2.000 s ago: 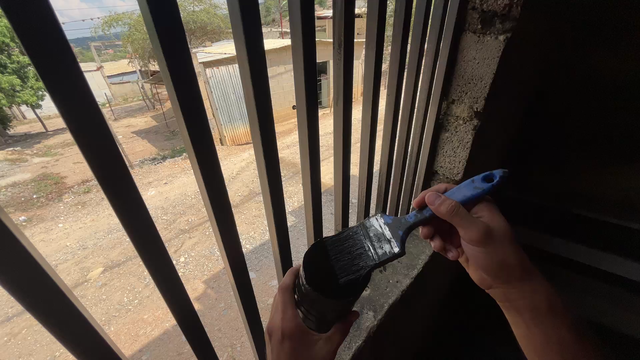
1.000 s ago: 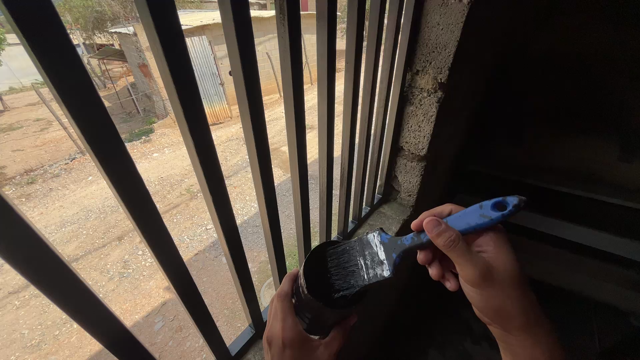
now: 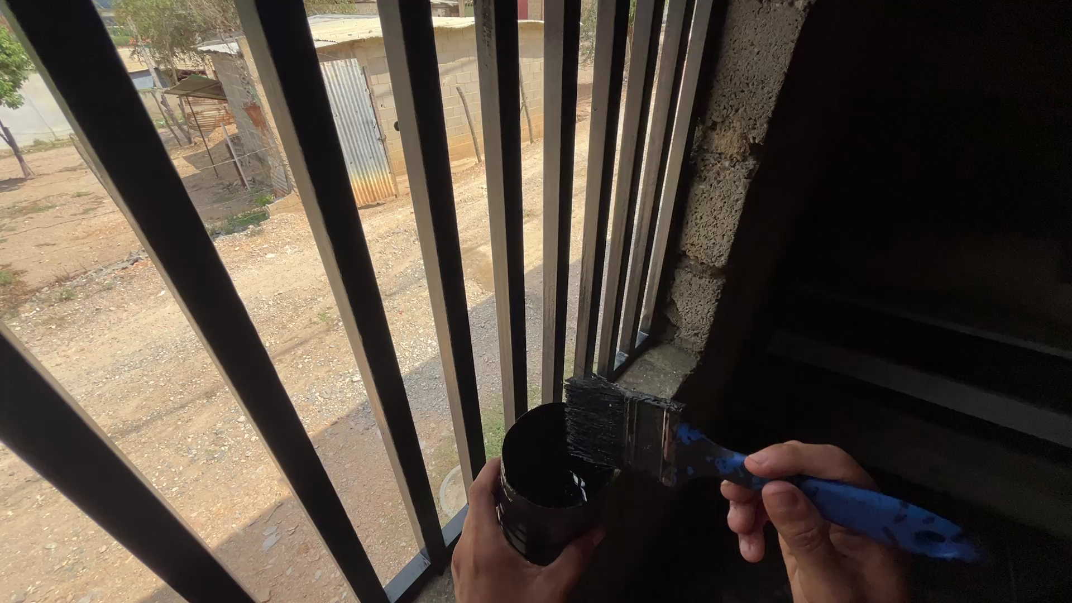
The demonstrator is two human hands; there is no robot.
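My left hand is wrapped around a dark open can, held upright at the lower middle. Wet black paint glistens inside its rim. Between the thumb and fingers of my right hand is the blue handle of a paintbrush, which lies nearly level. Black paint coats its bristles and metal ferrule and spots the handle. The bristle end is over the can's right rim; whether it touches the rim I cannot tell.
Upright dark metal bars of a window grille stand in front and to the left, joined to a bottom rail. A rough concrete block wall edges the opening on the right, above a sill. Deep shadow fills the far right.
The brush has come up out of the can's mouth, where its bristle tips were before, and its handle now slopes down to the right. The can stays in my left hand.
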